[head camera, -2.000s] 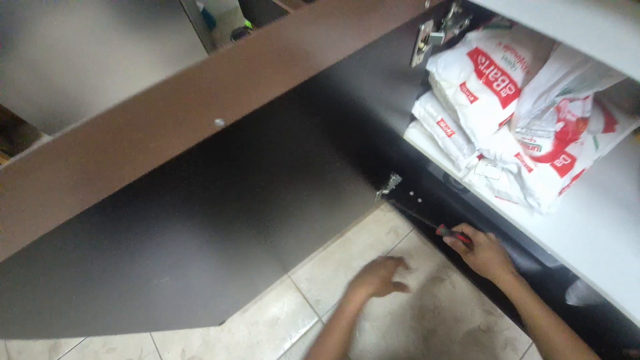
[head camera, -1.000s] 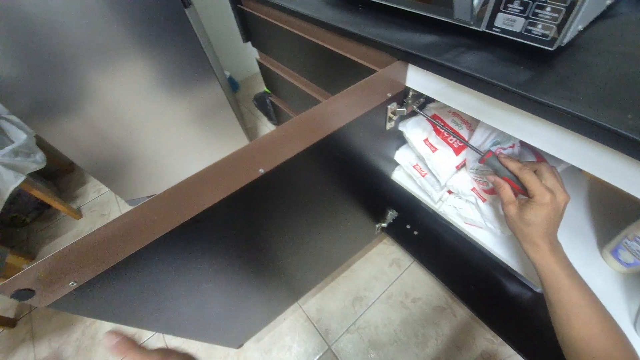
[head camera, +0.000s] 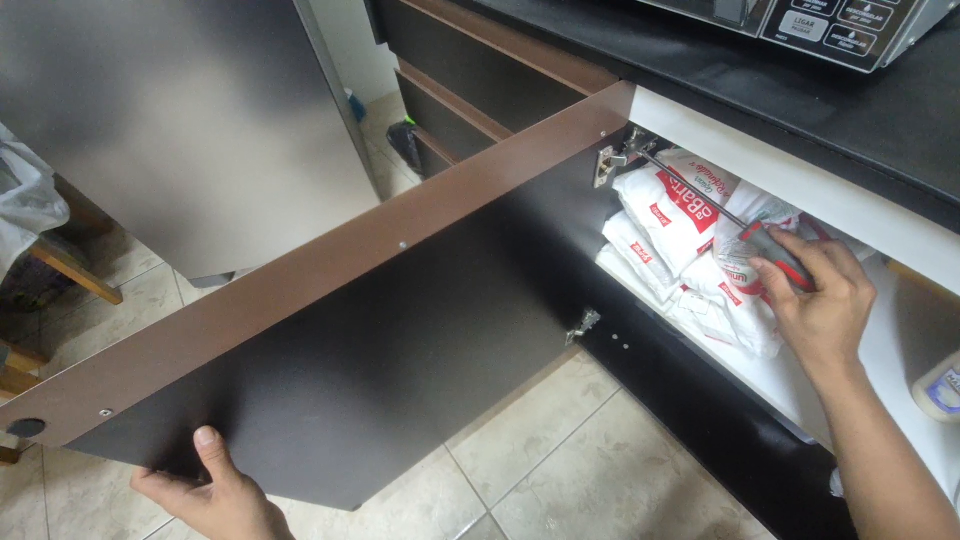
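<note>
My right hand (head camera: 825, 300) grips the grey and red handle of a screwdriver (head camera: 776, 255). Its long shaft reaches to the upper metal hinge (head camera: 621, 156), with the tip at or close to the hinge's cabinet side. The dark cabinet door (head camera: 360, 360) stands open, with a brown edge strip along its top. At the door's free edge, my left hand (head camera: 217, 487) holds the panel, thumb on the inner face and fingers around the edge. A lower hinge (head camera: 583, 327) joins door and cabinet frame near the floor.
Plastic packages with red print (head camera: 675, 217) lie on the white shelf just behind the screwdriver, and a jar (head camera: 941, 390) stands at the right. Above are the black countertop (head camera: 825, 127) and a microwave (head camera: 825, 30). Drawers (head camera: 480, 60) and a steel-coloured appliance (head camera: 187, 135) stand beyond the door.
The screwdriver has gone from near the lower hinge to the upper one. My left hand, over the floor two seconds ago, has come onto the door's free edge. The view has shifted widely.
</note>
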